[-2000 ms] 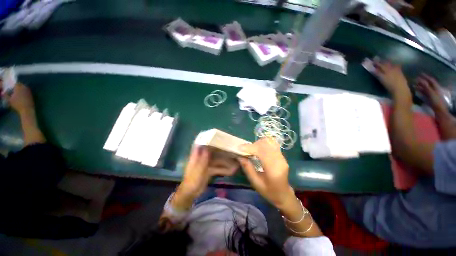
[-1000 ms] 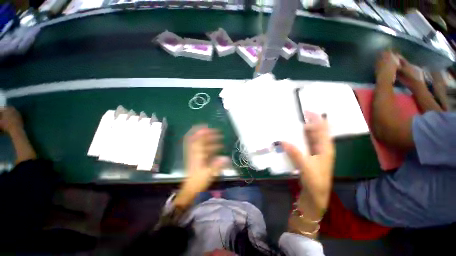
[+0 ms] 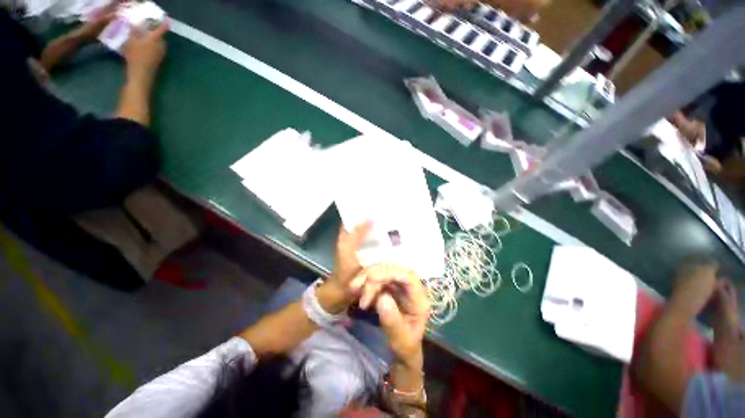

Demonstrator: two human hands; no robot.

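Observation:
A pile of flat white carton blanks (image 3: 388, 192) lies right in front of me, with a small black mark near its near end. My left hand (image 3: 351, 260) is at the pile's near edge, fingers pointing up. My right hand (image 3: 399, 304) touches it, fingers curled. The hands overlap and blur, so I cannot tell whether anything thin is between the fingers. Erected white cartons (image 3: 282, 180) stand side by side left of the pile, touching or nearly touching it. Rubber bands (image 3: 474, 263) lie tangled to its right.
Small white squares (image 3: 466, 204) lie beside the grey post (image 3: 604, 122). A second blank stack (image 3: 592, 298) is at the right, next to a red mat (image 3: 645, 326). Purple-panel cartons (image 3: 457, 122) lie beyond the white strip. Neighbours' arms are at both sides.
The blank pile has moved left, from over the bands to beside the erected cartons, uncovering the bands. My hands have come together at its near end. The view has turned.

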